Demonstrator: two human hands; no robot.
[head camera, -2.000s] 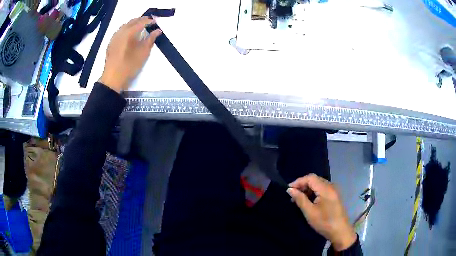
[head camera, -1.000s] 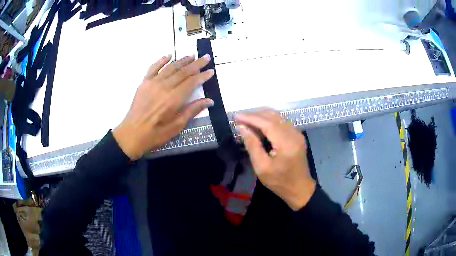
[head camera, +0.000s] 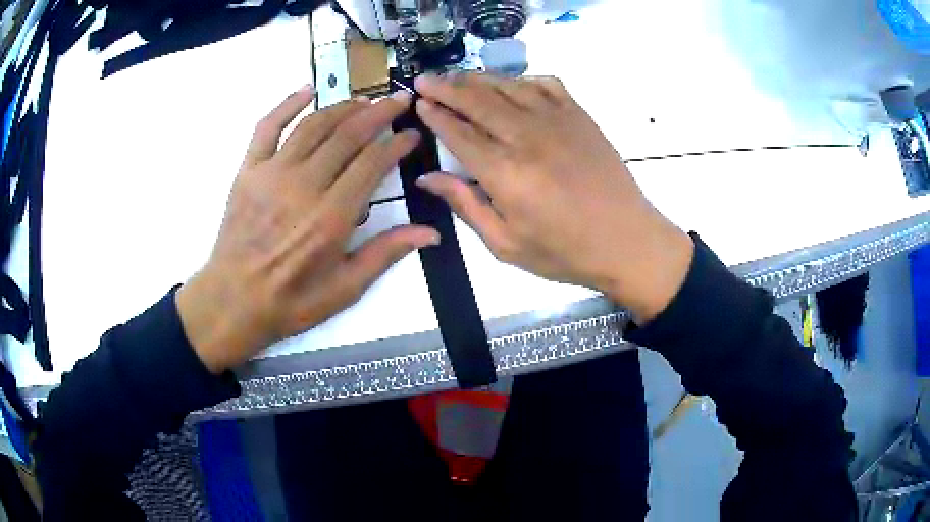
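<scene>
A flat black strip (head camera: 449, 275) runs from the presser foot (head camera: 410, 51) toward me and ends over the table's front edge. My left hand (head camera: 306, 209) lies flat with spread fingers, its fingertips and thumb tip on the strip's left side. My right hand (head camera: 540, 173) lies on the right side, its fingertips on the strip just in front of the foot and its thumb at the strip's edge. Neither hand grips the strip. The strip's far end is hidden at the foot. A tan-gold block (head camera: 368, 66) sits just left of the foot.
Loose black strips (head camera: 184, 25) lie at the back left, and another long one (head camera: 39, 204) at the far left. A printed tape measure (head camera: 571, 342) runs along the table's front edge. Pale and dark round machine parts (head camera: 497, 17) are right of the foot. Blue cloth hangs below left.
The strip, first stretched between both hands over the edge, now lies flat on the table up to the foot. My right hand has moved up from the table edge to beside the needle area.
</scene>
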